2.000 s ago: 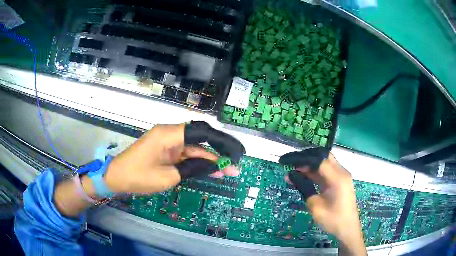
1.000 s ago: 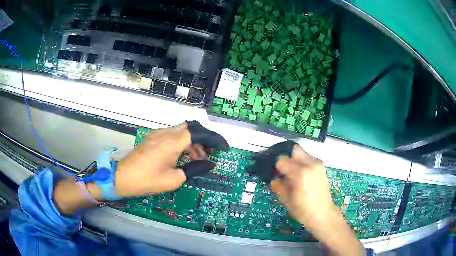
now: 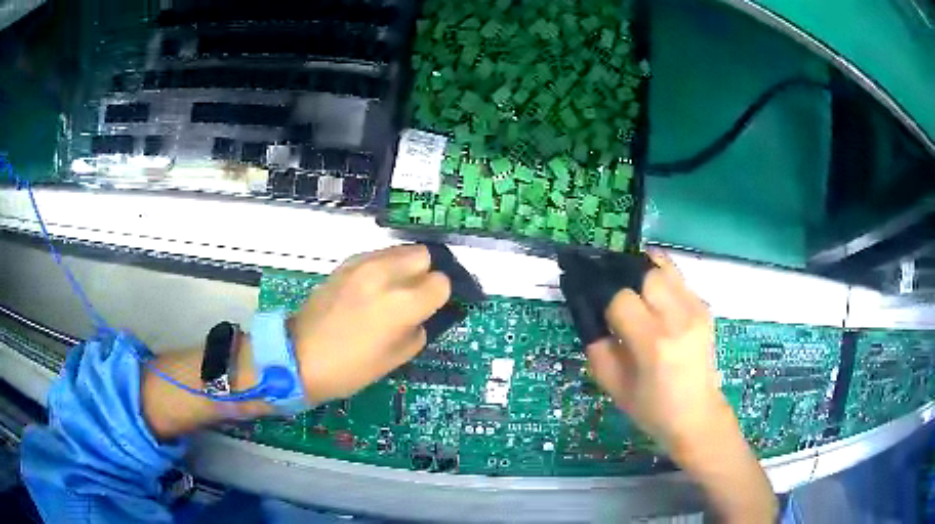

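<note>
A long green printed circuit board (image 3: 492, 409) lies in the line rails below my hands. My left hand (image 3: 374, 317), with black finger cots and a light blue wrist strap, is over the board's upper left part, fingers bent; its fingertips are blurred. My right hand (image 3: 651, 343), also with black finger cots, is over the board's upper edge, right of my left hand. Whether either hand holds a part cannot be seen. A black component bin (image 3: 384, 184) with a white label stands just above, full of loose green terminal blocks (image 3: 513, 123).
A clear blister tray (image 3: 241, 123) with dark parts lies left of the bin. A black cable (image 3: 728, 143) lies on the green mat (image 3: 707, 215) at right. Another board (image 3: 892, 379) is at the far right. A blue cord (image 3: 62, 261) runs to my wrist strap.
The view has shifted, so the bin sits further left and higher. My hands have moved apart since a second ago. The green terminal block seen earlier in my left fingers no longer shows.
</note>
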